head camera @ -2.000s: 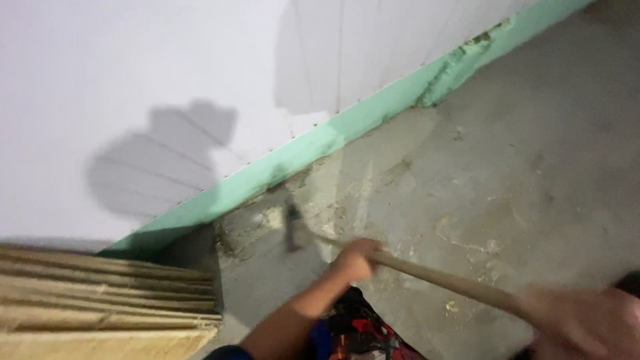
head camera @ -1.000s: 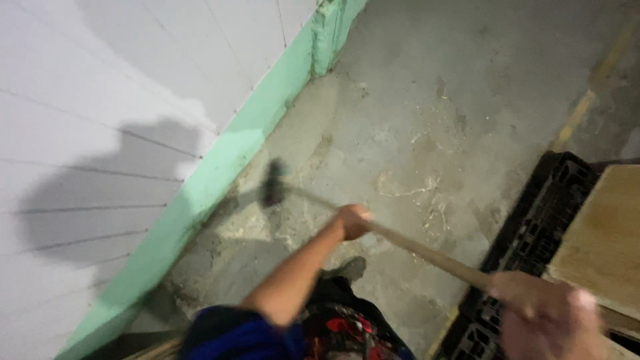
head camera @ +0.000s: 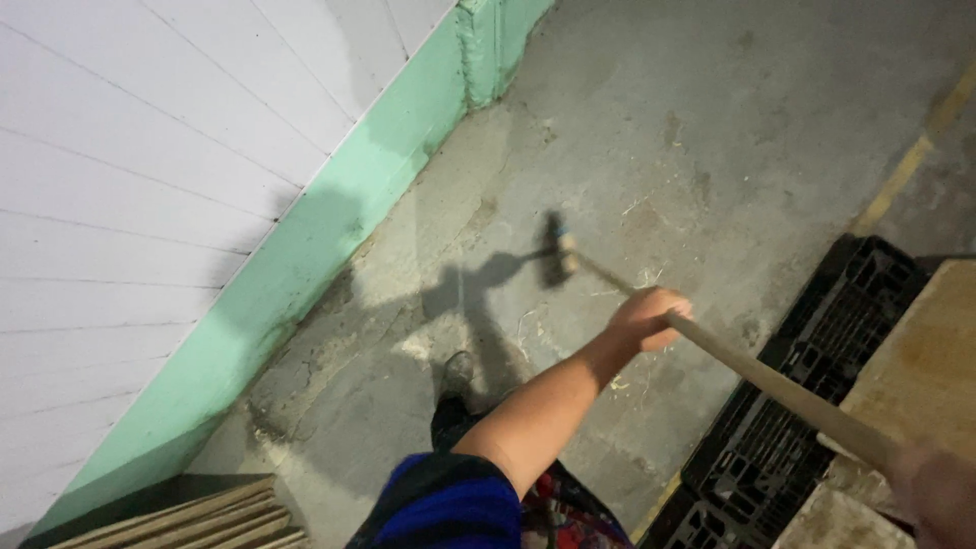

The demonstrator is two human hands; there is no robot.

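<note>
A broom with a long wooden handle [head camera: 770,379] slants across the right half of the view. Its head [head camera: 563,250], blurred and dark-bristled with a pale block, is over the concrete floor, out from the wall; whether it touches the floor I cannot tell. My left hand [head camera: 652,316] is wrapped round the lower part of the handle, below a bare forearm and a blue and black sleeve. Near the right edge, my right hand [head camera: 934,488], blurred and partly cut off, grips the upper end.
A white panelled wall [head camera: 152,191] with a green base [head camera: 305,259] runs along the left. Thin boards [head camera: 221,518] are stacked at bottom left. At right, a black plastic pallet [head camera: 808,366] lies beside pale slabs [head camera: 923,351] and a yellow floor line [head camera: 900,179]. My shoe [head camera: 457,370] is low centre.
The broom head, close to the green wall base two seconds ago, is now farther out over the floor. Both hands have kept hold of the handle. The view has swung right, bringing in the pallet.
</note>
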